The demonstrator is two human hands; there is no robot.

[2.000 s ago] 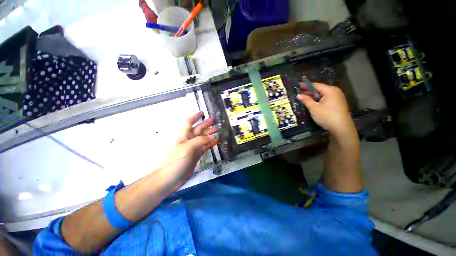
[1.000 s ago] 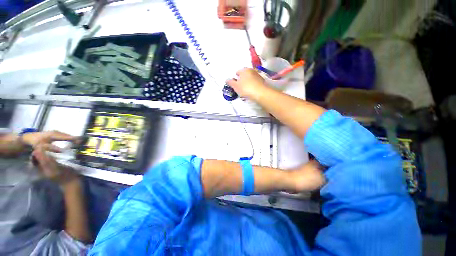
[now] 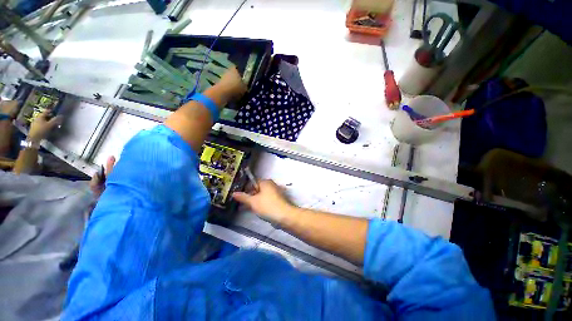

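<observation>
A black pallet [image 3: 246, 152] with yellow-edged circuit boards [image 3: 221, 164] rests on the rails in front of me, partly covered by my left arm. My left hand [image 3: 231, 85], with a blue wrist band, reaches over the pallet into the right side of a black bin [image 3: 266, 50] of green hold-down bars [image 3: 169, 76]. Its fingers are blurred, and I cannot tell whether they grip a bar. My right hand [image 3: 266, 200] is at the pallet's right edge and holds thin grey tweezers [image 3: 251, 178] pointing up.
A polka-dot cloth [image 3: 276, 110], small dark-and-silver object [image 3: 348, 129], red screwdriver [image 3: 391, 88], white pen cup [image 3: 419, 130] and orange box [image 3: 369, 24] lie on the bench. Another pallet with boards [image 3: 538, 266] is at lower right. Other people's hands [image 3: 42, 125] and a grey sleeve are at left.
The view has swung left. My right hand has left the small dark-and-silver object and come to the pallet with tweezers. My left hand has moved up to the bin. The pallet is now in front of me.
</observation>
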